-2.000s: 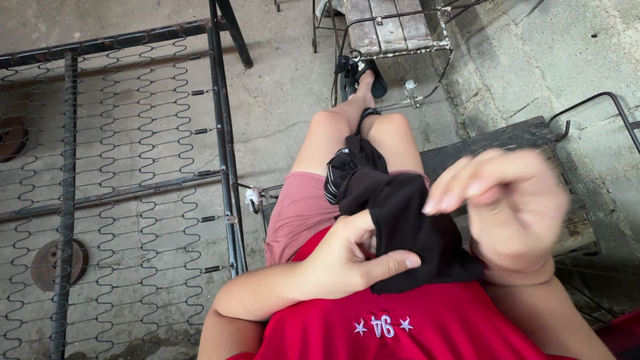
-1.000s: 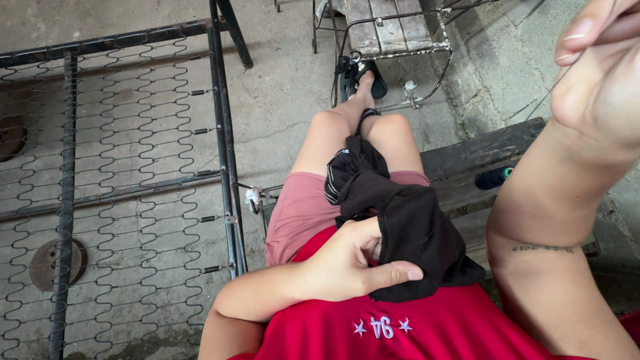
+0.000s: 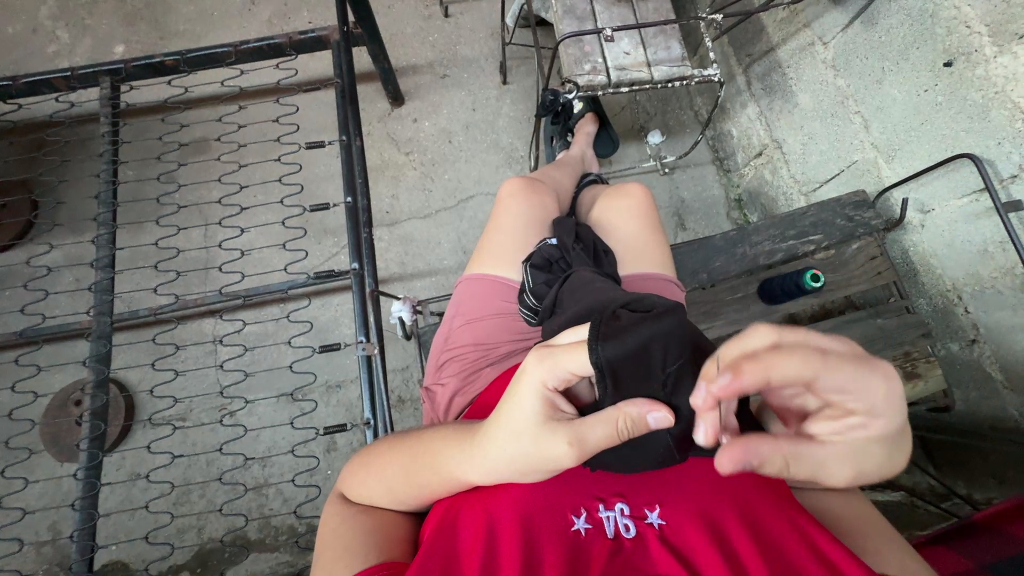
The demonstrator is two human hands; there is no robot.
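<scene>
A black cloth garment [image 3: 640,360] lies bunched over my lap, its upper end between my knees. My left hand [image 3: 568,408] grips its near part, fingers inside the fabric and thumb on top. My right hand [image 3: 808,408] is just right of the cloth, thumb and fingertips pinched on a thin needle [image 3: 719,396]; whether thread runs from it is too fine to tell. On the wooden bench beside me lies a spool of dark thread [image 3: 788,286], on its side.
At left stands a black metal frame [image 3: 358,240] with wire springs, a rusty round disc [image 3: 84,420] beneath it. Ahead is a metal-framed chair with wooden slats [image 3: 624,48]. A slatted wooden bench [image 3: 776,240] sits at right by a rough concrete wall [image 3: 888,96].
My right hand, raised at the upper right one second ago, has come down beside the cloth. My left hand keeps its hold on the garment.
</scene>
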